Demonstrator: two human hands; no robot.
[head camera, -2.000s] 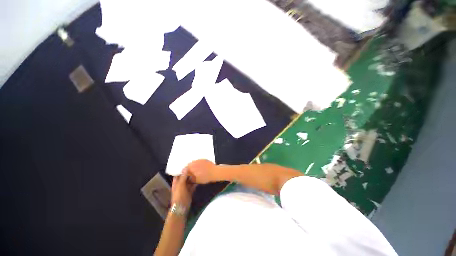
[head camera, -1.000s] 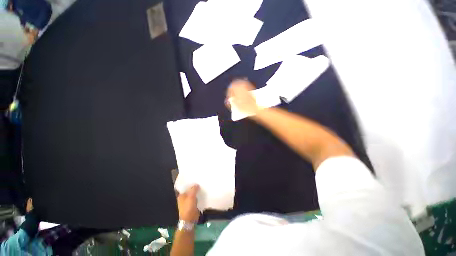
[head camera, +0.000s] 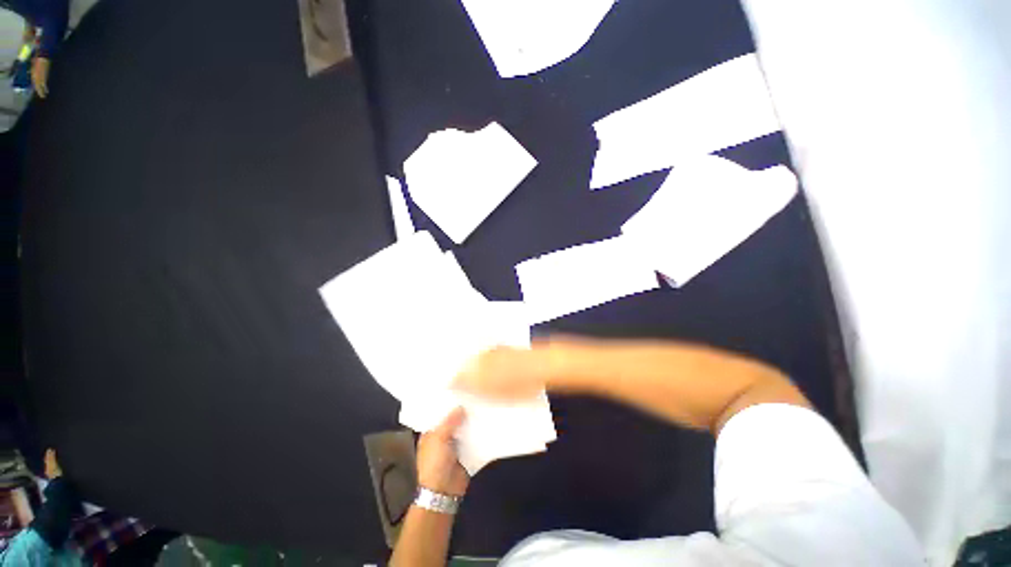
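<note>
White pattern pieces (head camera: 416, 316) lie overlapped in a loose stack over the dark cloth (head camera: 200, 277), low in the middle of the view. My left hand (head camera: 443, 456), with a metal watch at the wrist, grips the stack's near edge, thumb on top. My right hand (head camera: 501, 372) is blurred and lies over the same pieces; its fingers blend into the white, so its grip cannot be told. Another pattern piece (head camera: 466, 183) lies just beyond. More pieces lie to the right, one long (head camera: 588, 277) and one curved (head camera: 710, 216).
A metal cloth weight (head camera: 390, 482) lies left of my left wrist and another weight (head camera: 325, 35) at the top. A wide white sheet (head camera: 898, 222) covers the right side. Another person's hand (head camera: 41, 75) shows top left, and a person's sleeve (head camera: 39, 543) bottom left.
My right hand has moved from the loose pieces back towards my left hand. The held stack now has more overlapping pieces, with one angled out to the left. The view has shifted.
</note>
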